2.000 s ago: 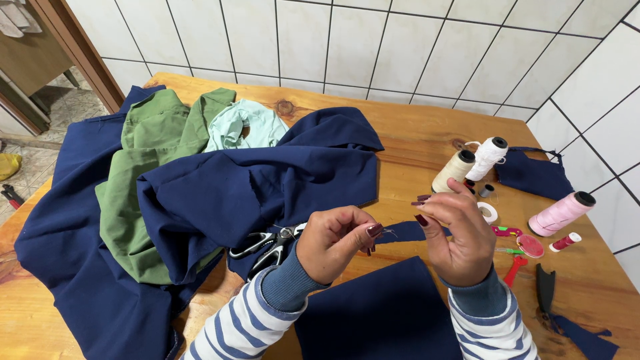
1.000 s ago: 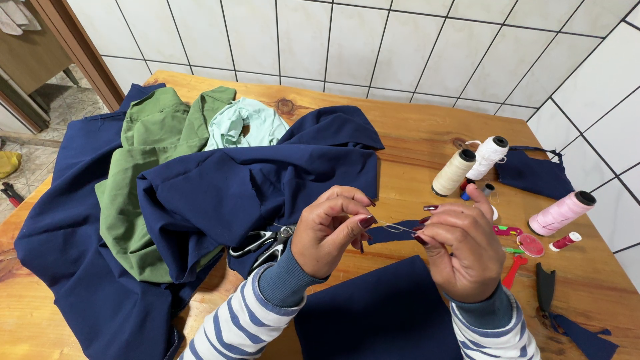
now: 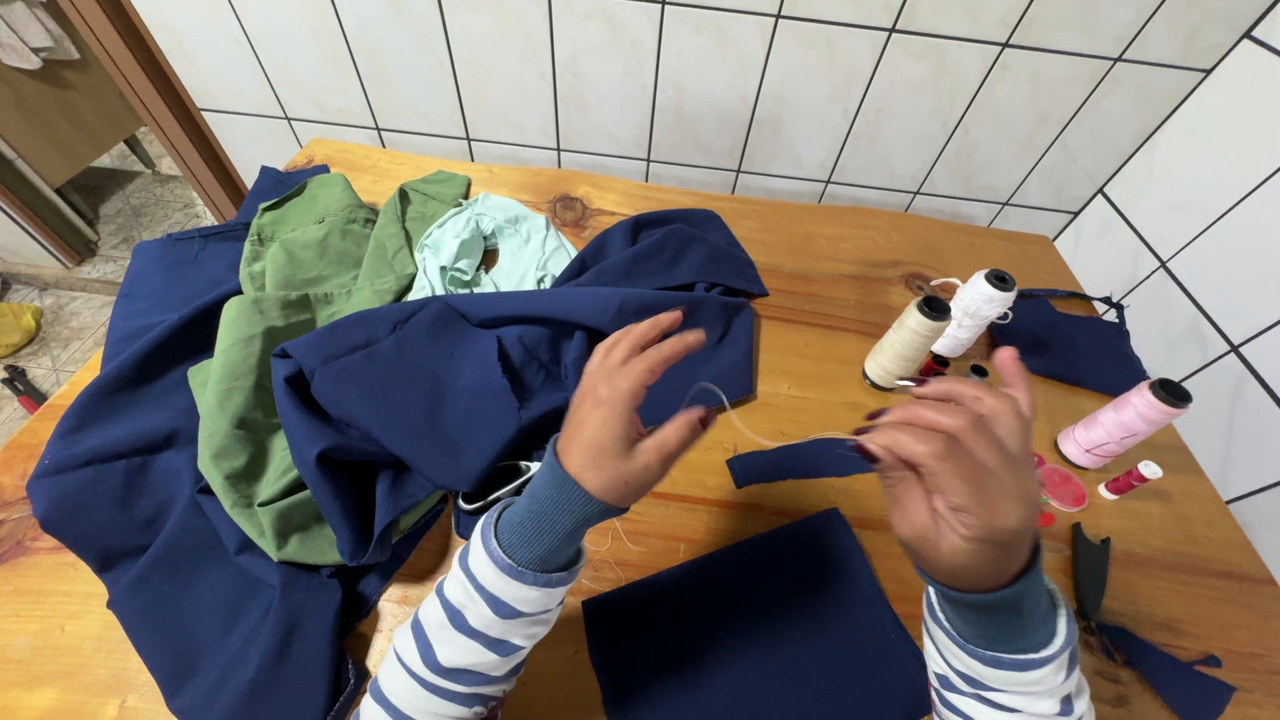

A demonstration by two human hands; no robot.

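A pale loop of thread (image 3: 757, 433) runs leftward from the pinched thumb and fingertips of my right hand (image 3: 960, 470), its free end curling in the air. My left hand (image 3: 630, 410) is raised beside that end, fingers apart, holding nothing visible. Under the thread lies a narrow navy fabric strip (image 3: 790, 464). Nearer the front edge rests a folded navy cloth piece (image 3: 755, 620). Partly hidden behind my left wrist are scissors (image 3: 500, 482). Whether a needle is in my right fingers cannot be told.
Navy cloth (image 3: 420, 390), green fabric (image 3: 270, 420) and a mint cloth (image 3: 500, 240) lie heaped on the left. Right of my hands stand cream (image 3: 905, 345), white (image 3: 975, 315) and pink thread cones (image 3: 1120, 425), a small red spool (image 3: 1130, 480) and navy scraps (image 3: 1070, 340).
My left hand has let go of the thread, opened its fingers and moved apart from my right hand. The thread now hangs from my right hand only.
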